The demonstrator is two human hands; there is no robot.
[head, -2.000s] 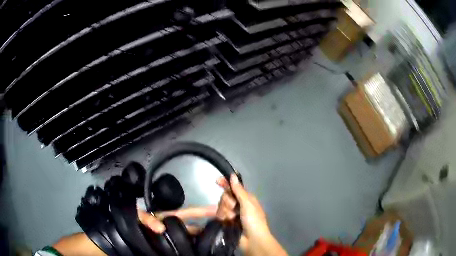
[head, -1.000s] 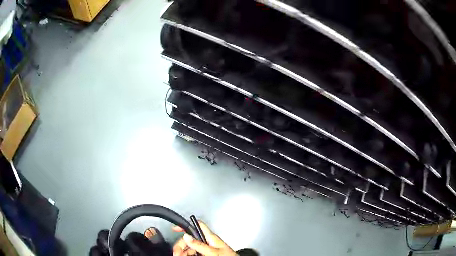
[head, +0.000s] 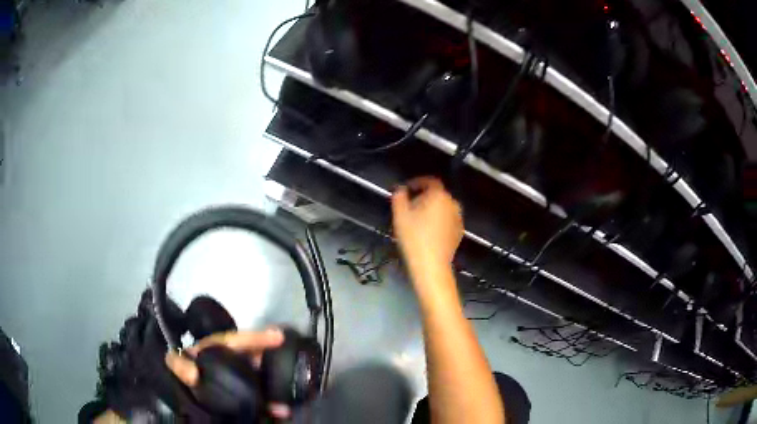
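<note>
My left hand (head: 228, 348) is at the lower left, closed around the cups of a black headset (head: 222, 217). The headband arches upward, and a thin black stick or cord runs beside its right side. Several more black headsets (head: 124, 360) hang on my left forearm. My right hand (head: 427, 215) is raised in front of a lower shelf edge of the rack (head: 365, 103), with its fingers curled. Something small and dark shows at the fingertips; whether it is held cannot be told.
Black headsets and cables sit on the rack shelves at upper right, and some cables hang over the pale edges. Loose cable ends (head: 365, 265) dangle below the lowest shelves. Red lights (head: 722, 56) show at the top right. Grey-blue floor lies to the left.
The view has moved closer to the rack. My right hand has left the headset and reached up to the shelf edge. My left hand still holds the headset, which now shows larger.
</note>
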